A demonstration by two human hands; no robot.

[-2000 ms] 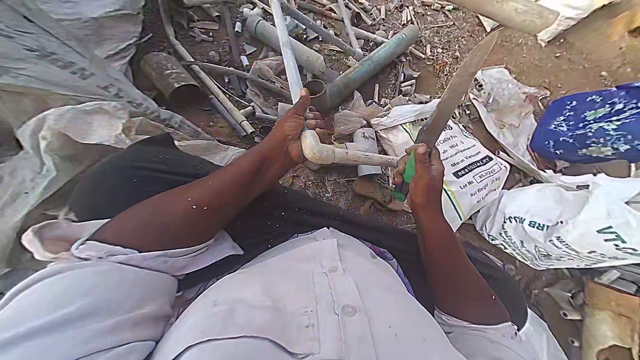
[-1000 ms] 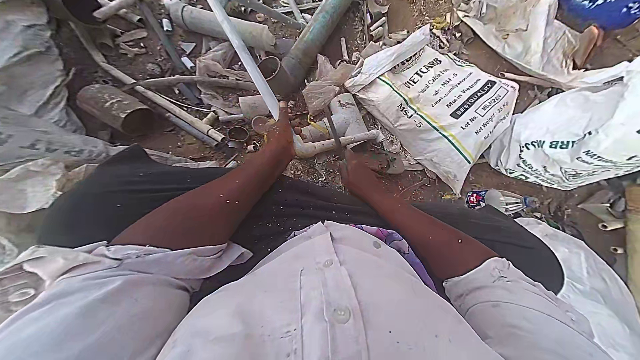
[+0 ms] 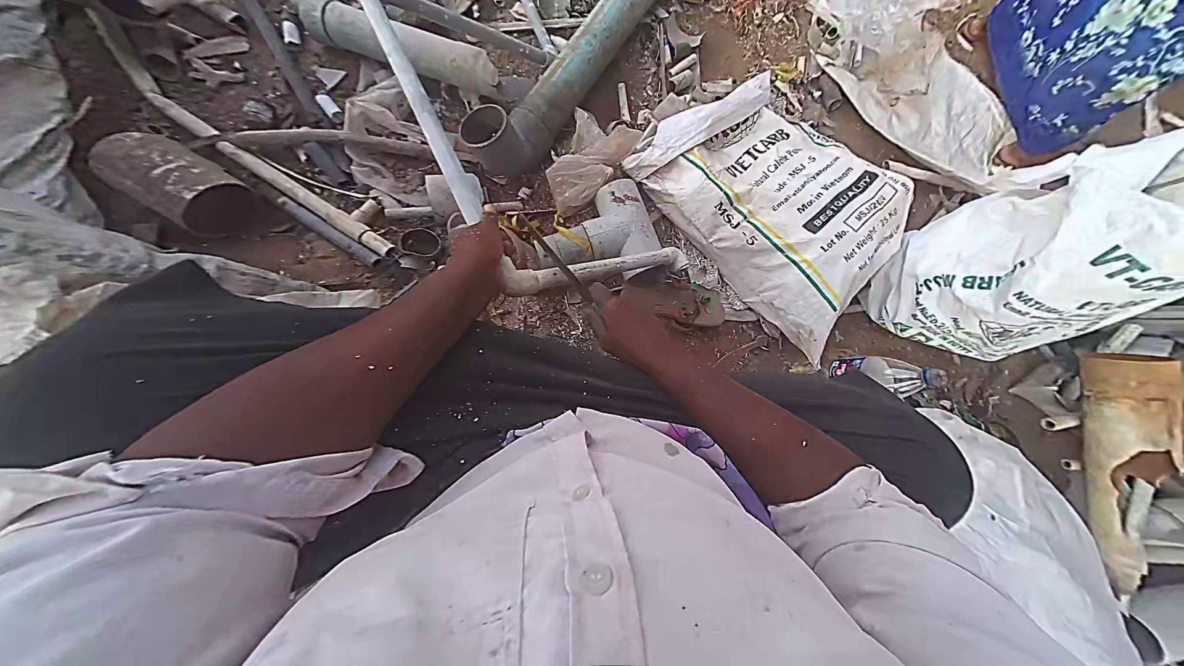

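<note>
My left hand (image 3: 476, 254) is closed around a long white plastic pipe (image 3: 421, 102) near its lower end, at an elbow fitting. From that elbow a short off-white pipe branch (image 3: 601, 270) runs to the right. My right hand (image 3: 629, 319) grips a knife, whose handle is hidden in the fist. The narrow dark knife blade (image 3: 555, 254) slants up and left from the fist and lies across the short branch. Just beyond the branch, a grey tee-shaped pipe fitting (image 3: 610, 231) lies on the ground, with a yellow strip by it.
A large grey-green pipe (image 3: 578, 79) with an open socket lies ahead. Left of it are a rusty-looking wide pipe piece (image 3: 176, 185) and thin pipes. Printed white sacks (image 3: 786, 213) lie at the right, near a plastic bottle (image 3: 893, 375) and blue floral cloth (image 3: 1078, 69).
Two seconds ago my right hand held the green-handled knife raised, blade upward. Both hands and the pipe were then lifted; now they are lower, with the blade across the branch.
</note>
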